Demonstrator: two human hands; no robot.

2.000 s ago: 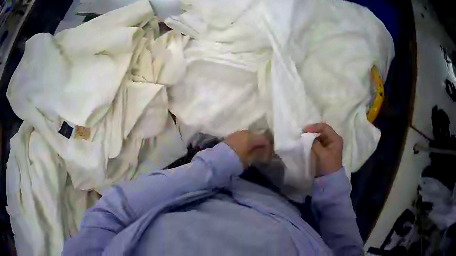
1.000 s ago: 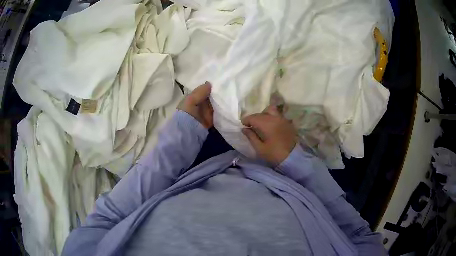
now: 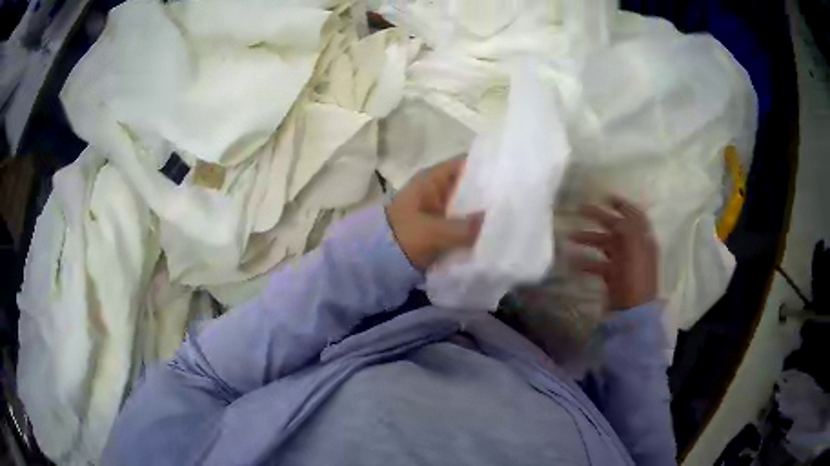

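Note:
My left hand (image 3: 435,217) holds a white part-sewn garment (image 3: 514,182) by its near edge, in front of my chest. The cloth is bunched into a narrow, bright fold that runs away from me onto the heap. My right hand (image 3: 619,250) is to the right of the fold, fingers spread and blurred, holding nothing that I can see. A heap of white garments (image 3: 646,109) lies beyond and to the right. Cream pieces (image 3: 209,82) lie overlapped at the left, with a small dark and tan label (image 3: 208,175) on one.
A yellow item (image 3: 732,193) lies at the heap's right edge. More cream cloth (image 3: 73,300) hangs in folds at the near left. A pale machine bench (image 3: 760,364) with dark pieces runs along the right side.
My left hand has moved right with the cloth edge. My right hand has let go of the cloth and moved to the right, fingers opened. The garment is now bunched into a narrower fold.

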